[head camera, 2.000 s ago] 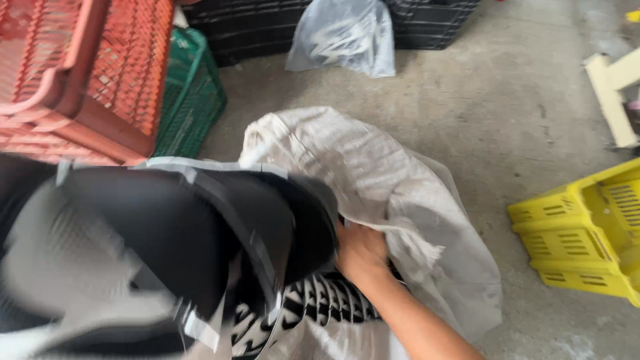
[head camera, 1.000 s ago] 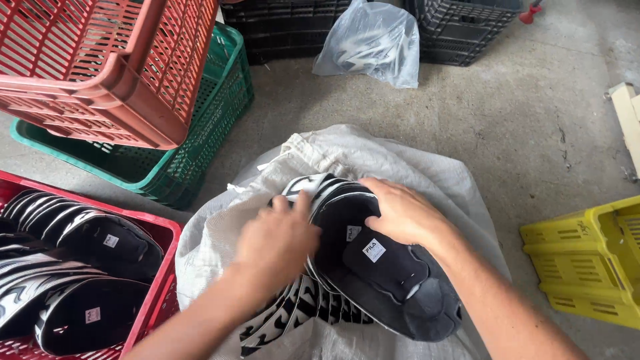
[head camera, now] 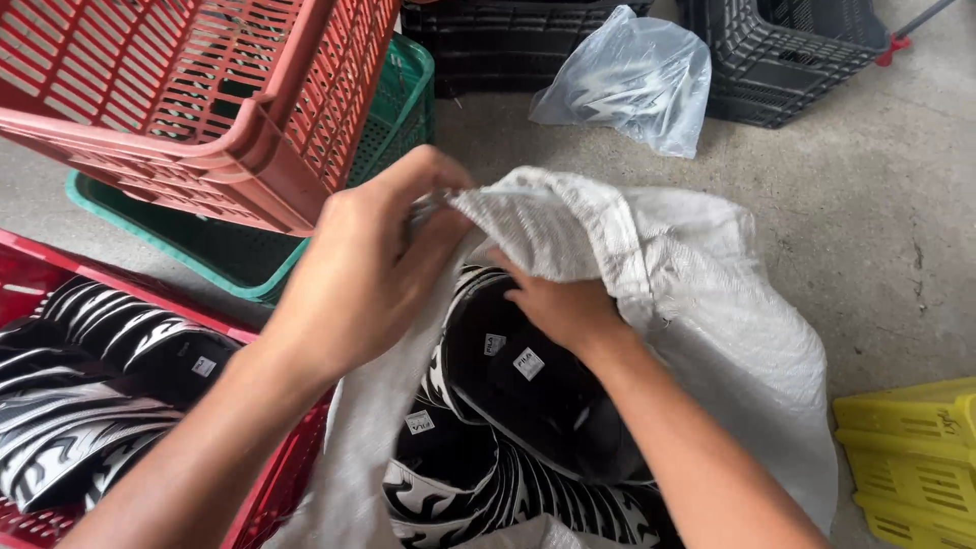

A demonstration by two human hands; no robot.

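My left hand (head camera: 381,259) grips the rim of a white woven sack (head camera: 732,328) and holds it up at the sack's upper left. Inside the mouth of the sack, my right hand (head camera: 568,309) lies at the upper edge of a stack of black shoe uppers (head camera: 549,396), its fingertips partly hidden by the sack's fold; whether it grips them I cannot tell. The uppers bear small white Fila labels. Beneath them, more nested black-and-white uppers (head camera: 457,496) fill the sack.
A red crate (head camera: 267,496) with stacked uppers (head camera: 84,396) stands at left. An orange-red crate (head camera: 252,152) rests over a green crate (head camera: 183,267). Behind are a clear plastic bag (head camera: 633,84) and black crates (head camera: 793,69). A yellow crate (head camera: 907,465) is at lower right.
My left hand has moved from the stack of uppers to the sack's rim and taken hold of it. The uppers one second ago lay above the sack's folds; now they sit inside its mouth.
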